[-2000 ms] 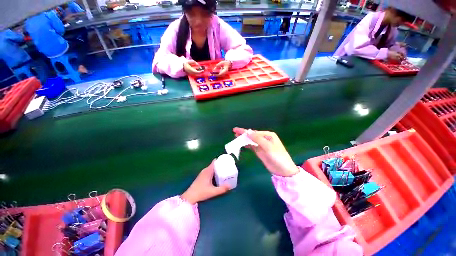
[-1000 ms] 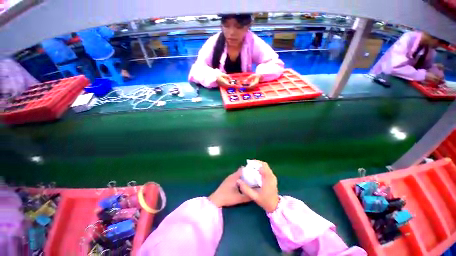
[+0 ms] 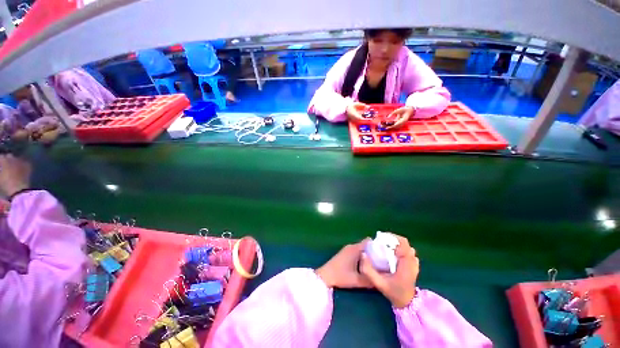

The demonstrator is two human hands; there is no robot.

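Observation:
A white block with a crumpled white wipe [image 3: 385, 250] against it is held between my hands above the green bench. I cannot clearly tell where the block ends and the wipe begins. My left hand [image 3: 345, 266] closes around its left and lower side, and its fingers are partly hidden. My right hand [image 3: 402, 273] grips it from the right, with the fingers folded over the wipe. A small dark edge shows between the hands, too blurred to name.
Red trays with coloured binder clips stand at left [image 3: 129, 272] and right [image 3: 527, 306]; a yellowish ring [image 3: 247, 257] is on the left one. Across the green belt [image 3: 238, 180], a person in pink handles dark units over a red grid tray [image 3: 462, 136]. Another person's arm is at far left.
My right hand has brought the wipe from above the block down onto it, and both hands are now together. The view has turned left, showing more of the left tray and another person's arm.

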